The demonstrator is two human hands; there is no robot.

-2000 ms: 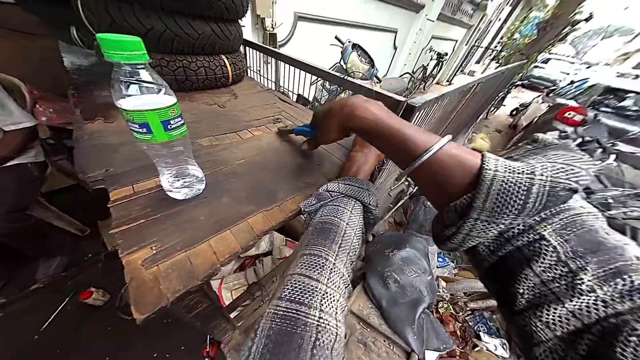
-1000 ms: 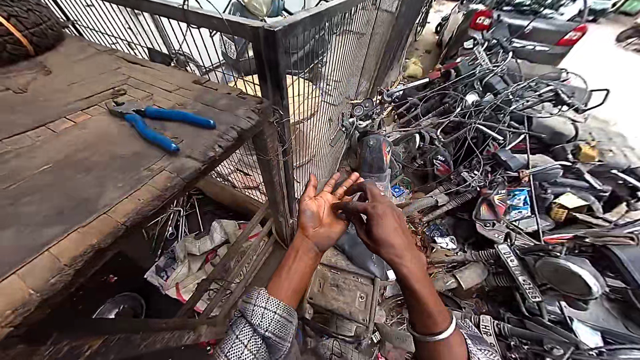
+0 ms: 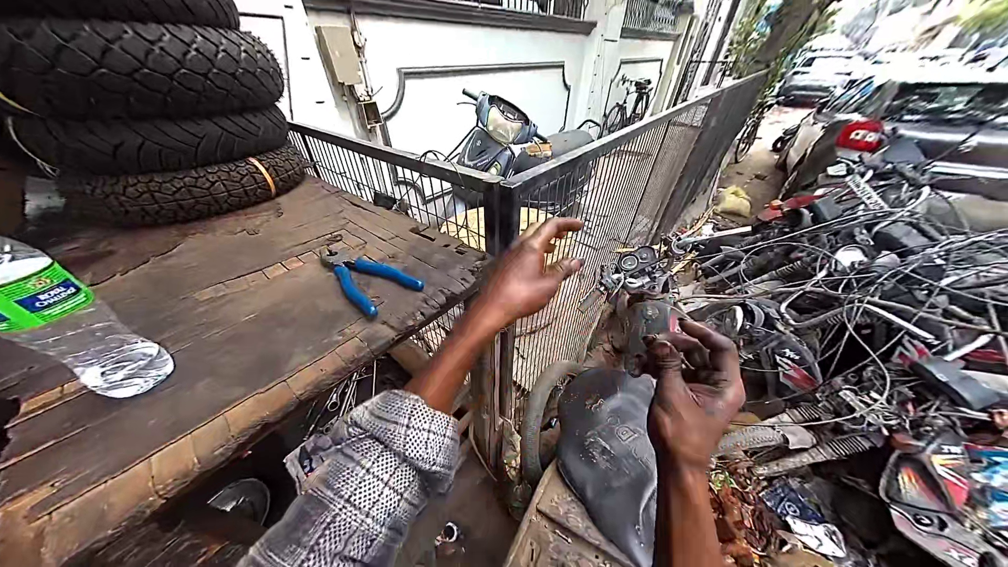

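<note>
My left hand (image 3: 529, 272) is raised in front of the metal fence corner, fingers apart and holding nothing. To its right, my right hand (image 3: 694, 386) is up over a black motorcycle seat (image 3: 606, 441), its thumb and fingertips pinched together; whether something small sits between them cannot be told. Blue-handled pliers (image 3: 370, 279) lie with their handles spread on the worn wooden tabletop (image 3: 236, 339), left of my left hand. A clear plastic bottle (image 3: 87, 331) with a green label stands tilted in view at the table's left.
Stacked tires (image 3: 157, 102) rest at the table's back left. A black mesh fence (image 3: 614, 181) runs behind my hands, with a parked scooter (image 3: 504, 142) beyond it. Scrap motorcycle parts and tangled cables (image 3: 835, 315) are heaped at the right. A parked car (image 3: 937, 142) stands farther back.
My hands, close together palm up a second ago, are now apart. Two seconds ago my right hand was at the blue-handled tool on the table. The view has swung back up and left.
</note>
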